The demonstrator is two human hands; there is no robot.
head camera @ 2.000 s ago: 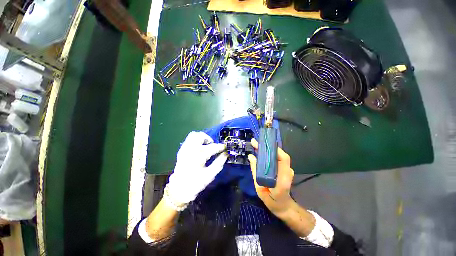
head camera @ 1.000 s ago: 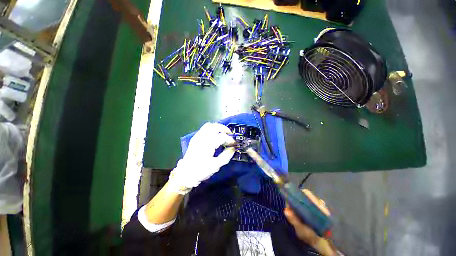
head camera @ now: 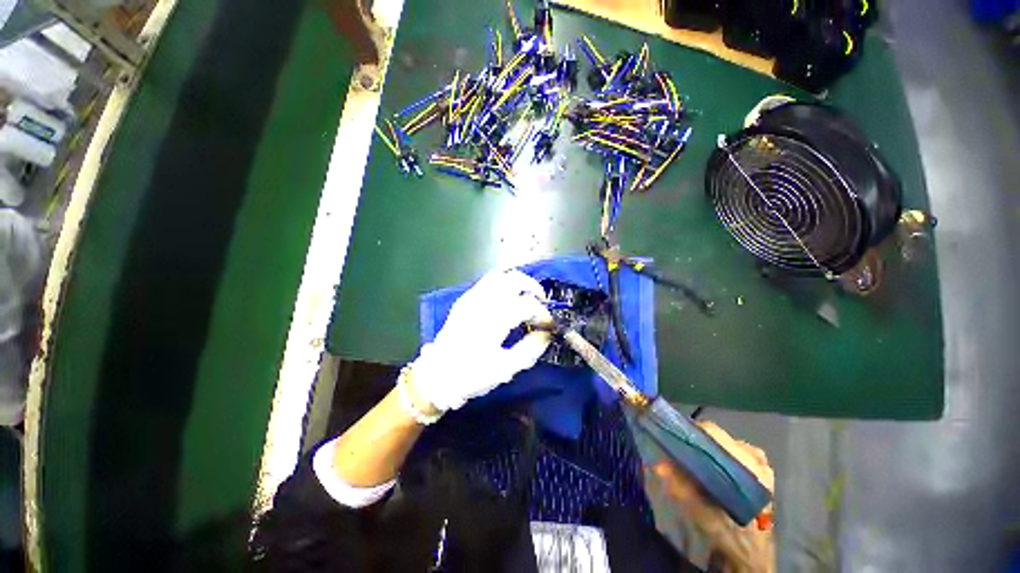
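Observation:
A black housing point(head camera: 578, 312) with metallic parts inside lies on the blue cloth point(head camera: 447, 306) at the bench edge. My left hand point(head camera: 479, 341), in a white glove, has its fingertips at the housing's left side and covers part of it; what it pinches is hidden. My bare right hand point(head camera: 721, 487), partly blurred, holds the soldering iron point(head camera: 702, 460) by its blue-grey handle. The iron's silvery barrel points up-left, its end at the housing near my left fingertips. Dark-handled pliers point(head camera: 617, 274) lie open on the cloth's right edge.
Wired components point(head camera: 498, 106) lie in a loose pile beyond the cloth. A black fan point(head camera: 800, 190) stands at the right. Black housings point(head camera: 772, 34) sit on a cardboard sheet point(head camera: 682, 43) at the back. A green conveyor point(head camera: 185, 280) with a cream rail point(head camera: 324, 241) runs along the left.
The soldering iron has swung from upright over the cloth to slanting from the lower right, its end at the housing. My left hand has moved onto the housing's left side. The view has shifted.

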